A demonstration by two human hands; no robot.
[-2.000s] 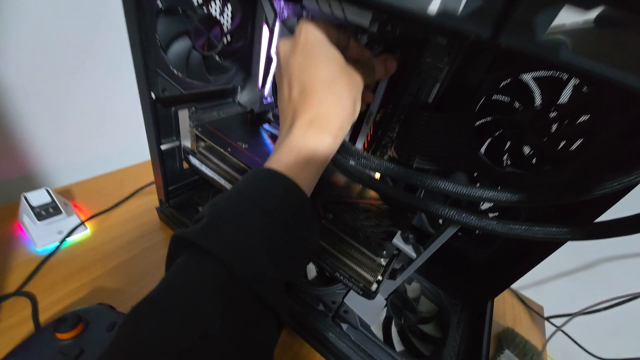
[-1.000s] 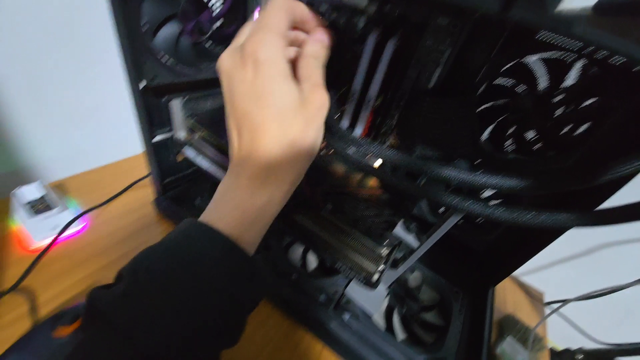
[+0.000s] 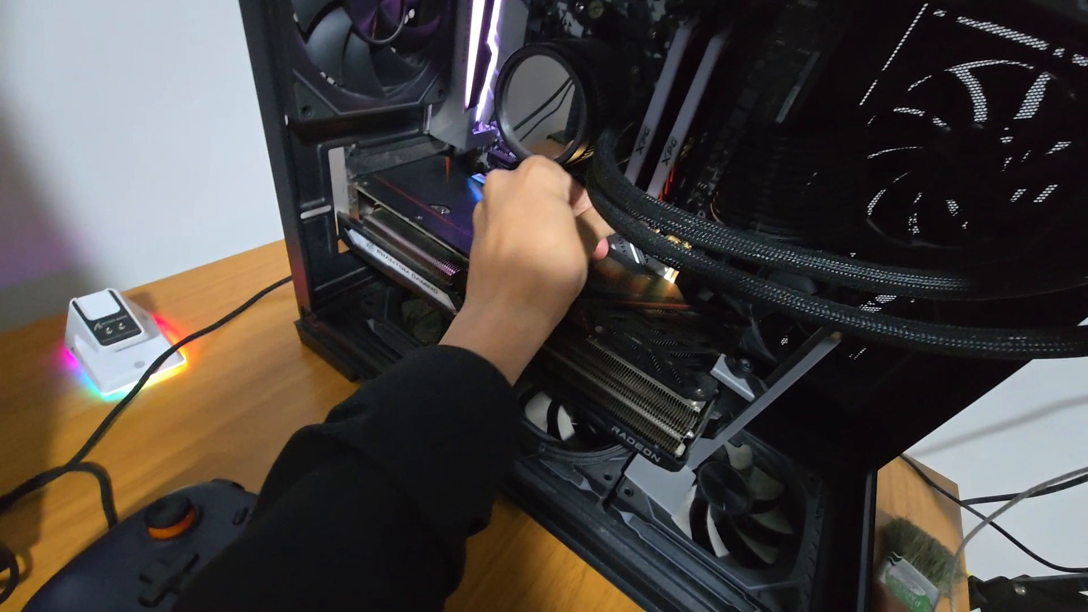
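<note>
My left hand, in a black sleeve, reaches into a black open-sided computer case. Its fingers curl down between the graphics card and the round pump head of a liquid cooler, close to a patterned metallic part on the motherboard. The back of the hand hides the fingertips, so whether they grip anything cannot be told. Two braided coolant tubes curve away to the right of the hand. Beyond them stand two grey memory modules. My right hand is out of view.
Case fans sit at upper left and lower right. A slanted grey support bar meets the graphics card. On the wooden desk are a game controller, a lit white dock, a black cable and a brush.
My left hand was over the pump area at upper left a second ago and has come down beside the graphics card. The round pump head now shows plainly.
</note>
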